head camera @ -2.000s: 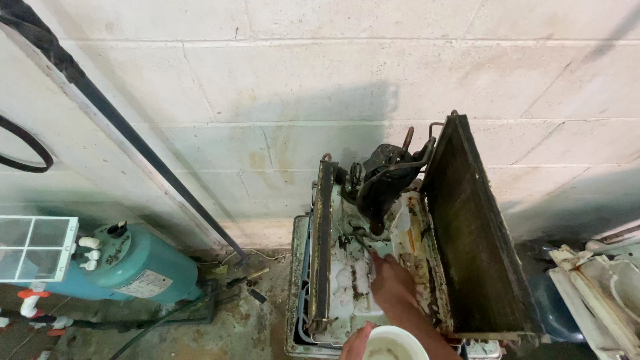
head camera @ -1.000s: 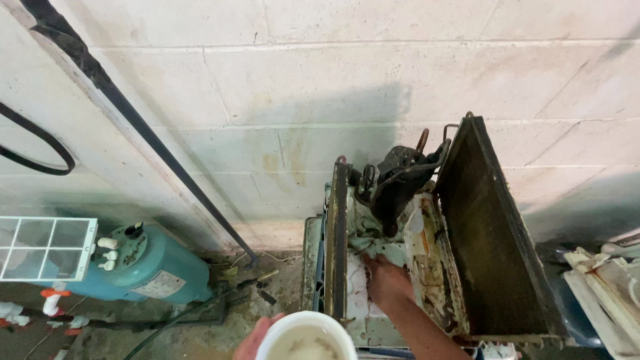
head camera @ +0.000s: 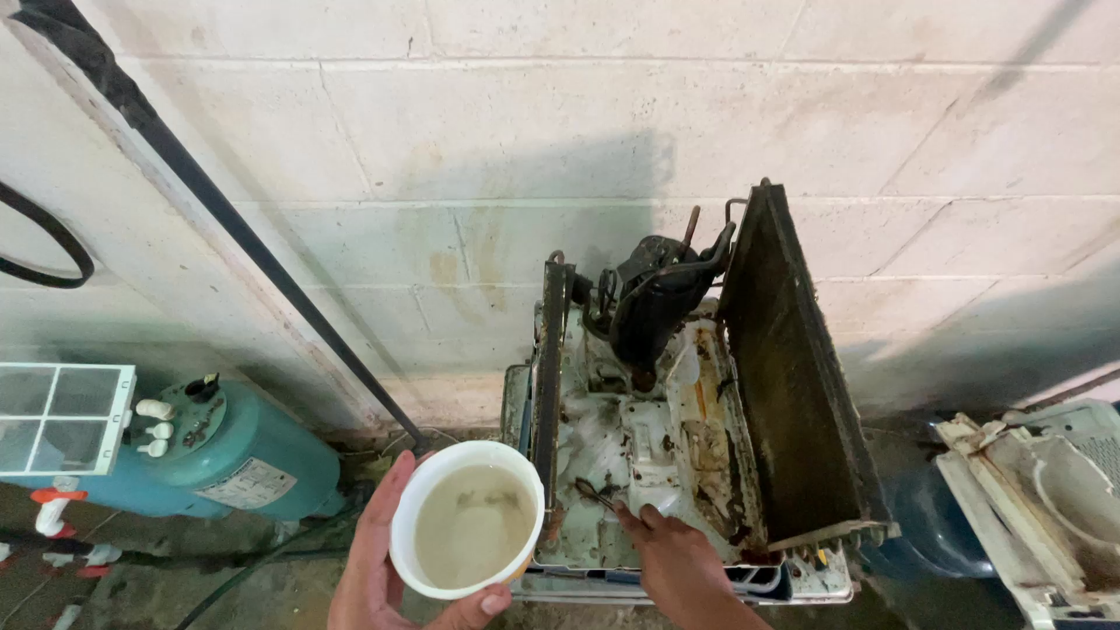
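My left hand (head camera: 376, 560) grips a white plastic cup (head camera: 398, 525) by its sides; cloudy liquid with dark bits (head camera: 477, 525) fills much of it. Lower right of centre, my right hand (head camera: 678, 556) reaches over the dirty base pan (head camera: 586, 446) of an air conditioner, its fingers on a small, thin dark tool (head camera: 595, 494), too small to identify. Water or wet grime shines on the pan. A black compressor (head camera: 652, 306) leans at the pan's back, between a narrow coil panel (head camera: 551, 376) on the left and a tall, dirty coil panel (head camera: 787, 376) on the right.
Teal tanks (head camera: 262, 429) with white fittings and a white framed filter (head camera: 66, 416) stand at left. A long black-wrapped pole (head camera: 254, 241) slants along the block wall (head camera: 490, 114). Dirty plastic parts (head camera: 1032, 516) lie at far right. A dark hose (head camera: 254, 569) crosses the floor.
My right hand has moved back from near the compressor to the front of the pan. The cup in my left hand has come up more fully into view.
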